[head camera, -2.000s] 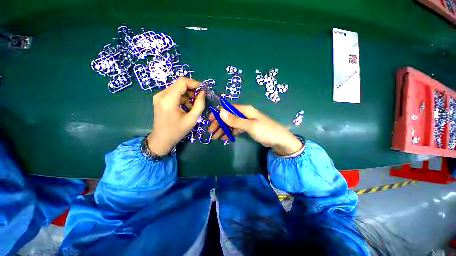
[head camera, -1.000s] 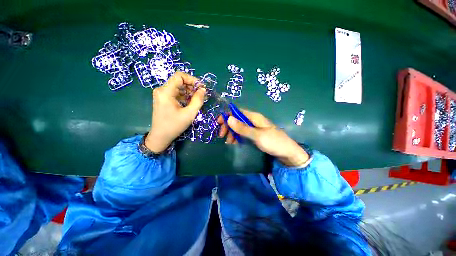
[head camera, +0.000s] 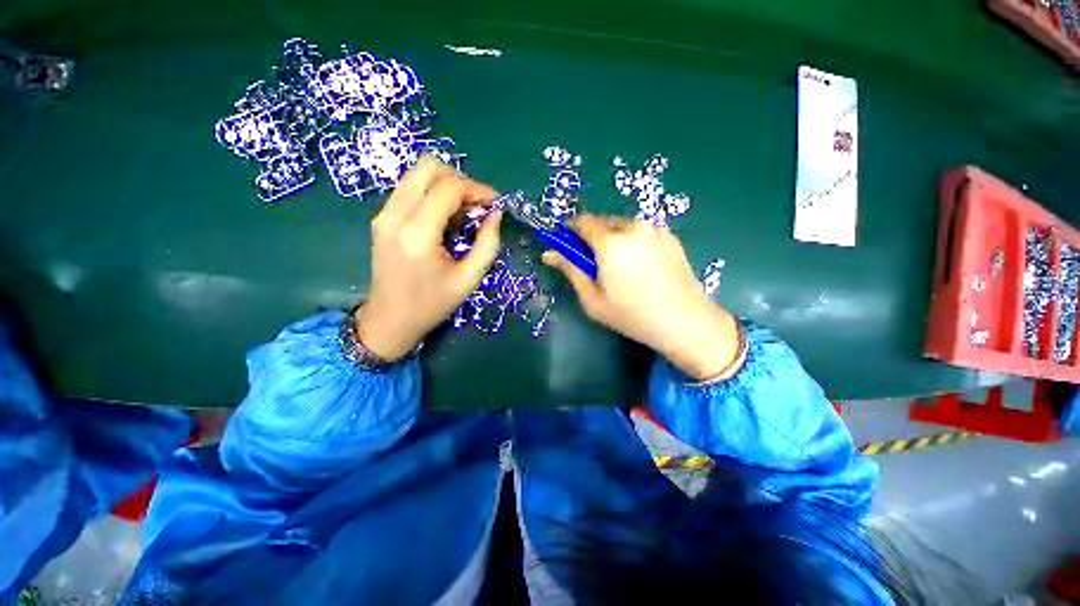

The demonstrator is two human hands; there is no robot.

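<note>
My left hand pinches a small silvery sprue frame between thumb and fingers and partly hides it. My right hand grips the blue-handled side cutters; their silver jaws touch or nearly touch the frame at my left fingertips. Thin silvery runners lie in a loose pile just below, close to my body. A dense pile of uncut frames lies beyond my left hand. Small cut parts lie in clusters beyond the cutters and farther right.
A white card lies flat at the right. A red divided tray with silvery pieces stands at the right edge, and another shows in the top right corner. A small part lies near my right wrist. A blue sleeve shows at the far left.
My right hand has turned over, back upward, and brought the cutters up to the frame at my left fingertips. The handles are closer together. My left hand still pinches a frame.
</note>
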